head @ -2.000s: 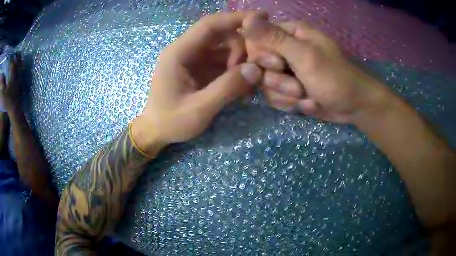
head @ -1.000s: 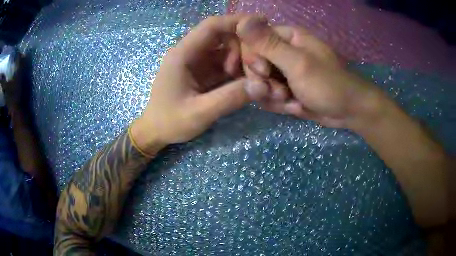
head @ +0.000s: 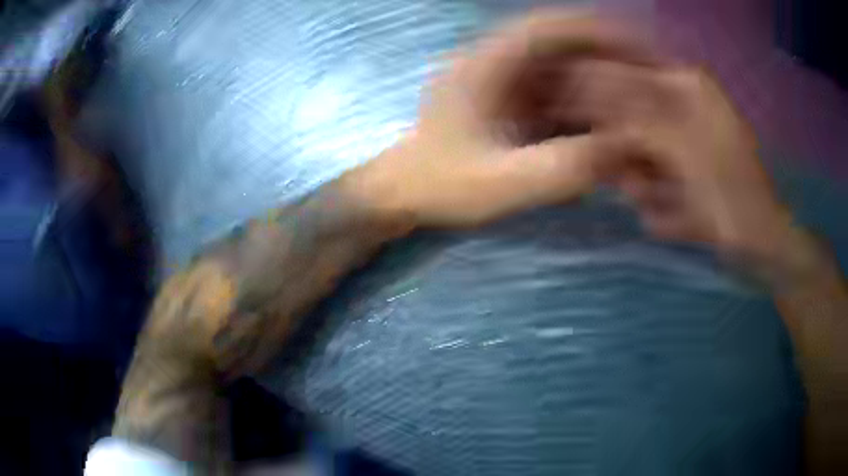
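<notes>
The view is strongly blurred. My left hand (head: 493,153) is at the upper middle, its fingers curved over and its thumb pointing right. My right hand (head: 693,153) meets it from the right, and the fingertips of both come together. No part can be made out between the fingers; anything small there is hidden or lost in the blur. Both hands are above the table covered with bubble wrap (head: 558,372).
Pink-red wrap (head: 781,84) lies at the upper right. A neighbouring person's arm (head: 88,158) and blue clothing (head: 46,251) show at the left edge. A white edge of cloth or sleeve (head: 130,460) is at the lower left.
The view has swung and blurred, so both hands appear further right. The neighbour's blue clothing fills more of the left side. My hands still meet at the fingertips.
</notes>
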